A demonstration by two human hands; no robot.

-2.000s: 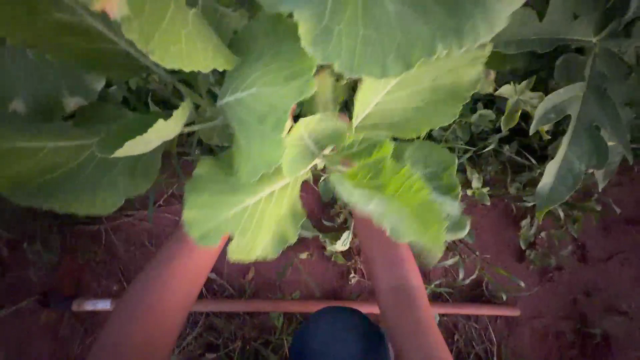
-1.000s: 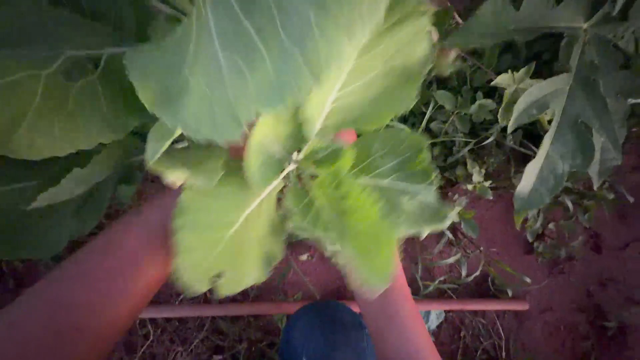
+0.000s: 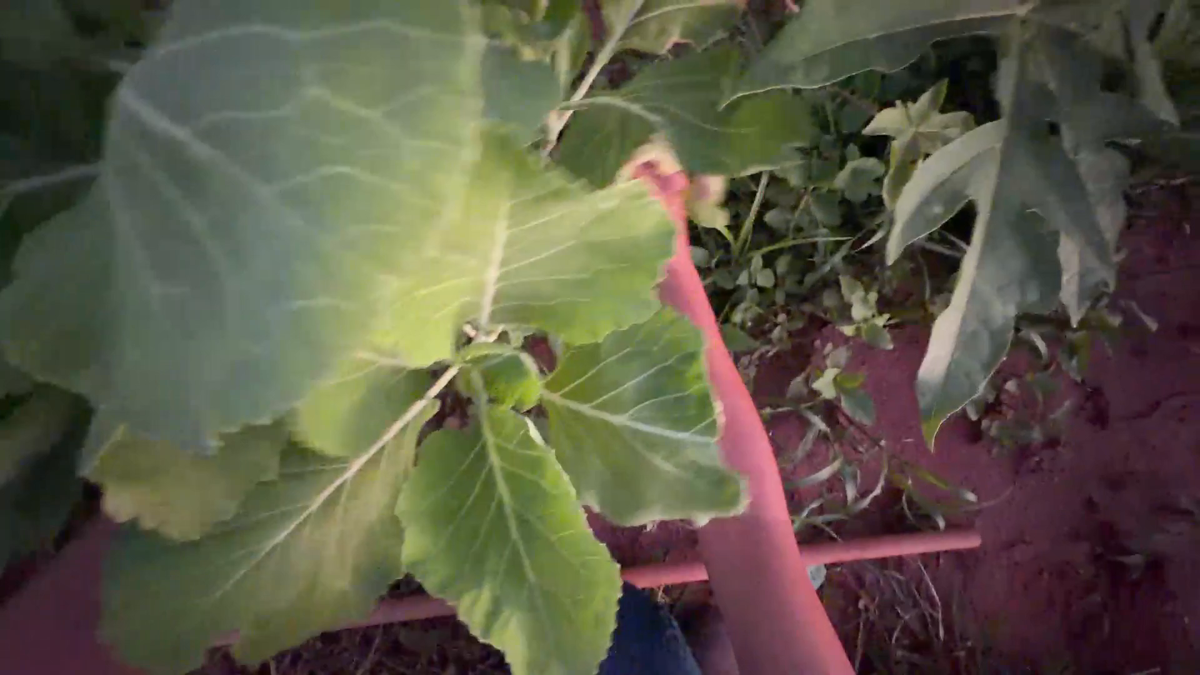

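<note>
A large leafy green plant (image 3: 506,469) with broad, pale-veined leaves fills the left and middle of the view. My right arm reaches up past its right side, and my right hand (image 3: 664,173) is beside the leaves near the top centre, blurred and partly covered. Whether its fingers hold anything cannot be told. My left hand is hidden behind the big leaves; only part of the left forearm shows at the lower left edge. Behind my right forearm, a long wooden handle (image 3: 891,547) lies across the ground.
Deeply lobed leaves (image 3: 994,225) hang at the upper right. Low weeds (image 3: 778,225) grow beneath them on reddish soil (image 3: 1078,525). Dry grass (image 3: 900,609) lies below the handle. Another leafy stem (image 3: 600,66) stands at the top centre.
My right hand has moved from behind the leaves up to the plant's right side. The large upper leaf has shifted left and lower, covering more of the left side.
</note>
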